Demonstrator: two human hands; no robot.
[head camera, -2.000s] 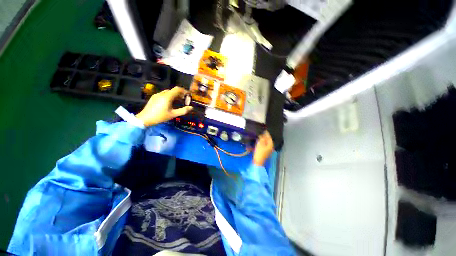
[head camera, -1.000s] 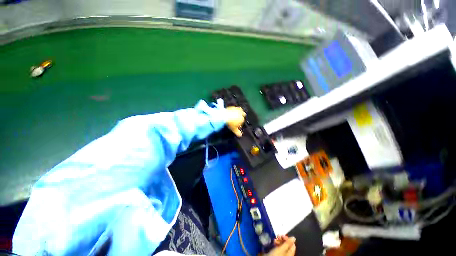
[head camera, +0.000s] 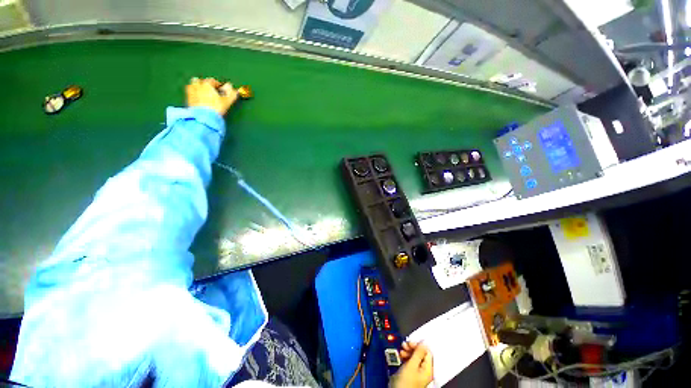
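Note:
My left hand (head camera: 208, 95) is stretched far out over the green belt. Its fingertips are closed on a small round module, mostly hidden by the fingers, with a gold-orange piece (head camera: 244, 92) sticking out to the right. Another round module (head camera: 53, 103) with a gold-orange piece lies on the belt at the far left. The long black component tray (head camera: 385, 218) holds dark discs and a gold-orange piece in its pockets. My right hand (head camera: 414, 366) is at the bottom edge, partly cut off, beside the control panel and white paper; whether it holds anything is unclear.
A second black tray (head camera: 454, 168) with discs lies farther back beside the grey controller box (head camera: 547, 151). Orange fixtures (head camera: 492, 292) sit under machine hoses at the lower right. The control panel (head camera: 385, 322) has red digits. A light-blue cord (head camera: 261, 198) trails from my left sleeve.
The view has turned left from the fixtures to the belt. My left hand has moved from the long black tray out to the belt and closed on a module. My right hand remains near the panel.

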